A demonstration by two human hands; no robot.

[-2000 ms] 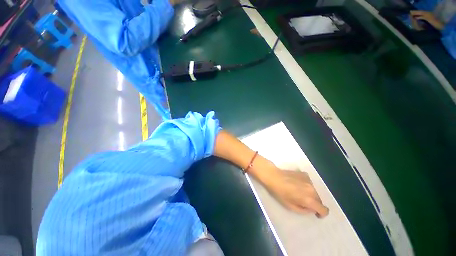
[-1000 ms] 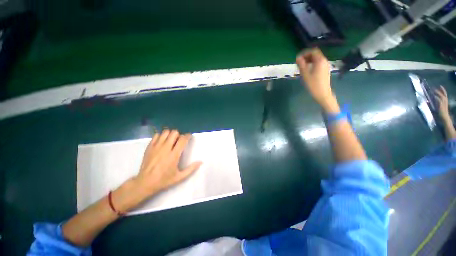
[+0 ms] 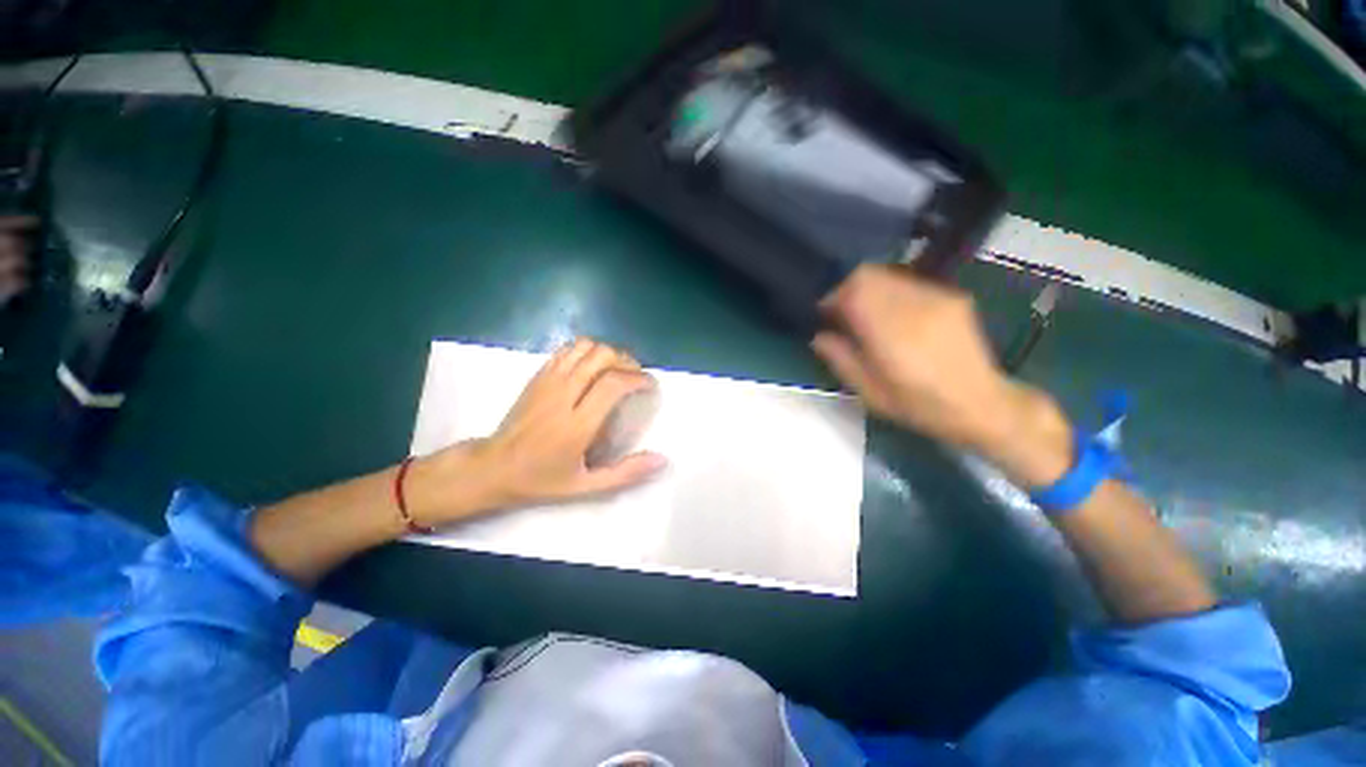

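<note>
A white sheet (image 3: 749,495) lies flat on the dark green bench mat in front of me. My left hand (image 3: 577,427) rests on its left half, fingers spread and thumb apart, holding nothing. A black tray (image 3: 674,188) with an open unit (image 3: 824,173) in it is tilted across the white rail, partly over the belt and partly over the bench. The tray is blurred. My right hand (image 3: 921,352), with a blue wrist strap, is closed on the tray's near right edge. The fingertips are partly hidden.
The white rail (image 3: 345,93) runs across between bench and green belt. A corded black device (image 3: 105,352) with a white tie lies at the left, near another person's hand (image 3: 12,255) and blue sleeve. A thin dark tool (image 3: 1034,322) lies right of my right hand.
The view has turned. My right hand has moved from the rail to the tray edge, and the tray now lies across the rail towards me. My left hand remains on the sheet.
</note>
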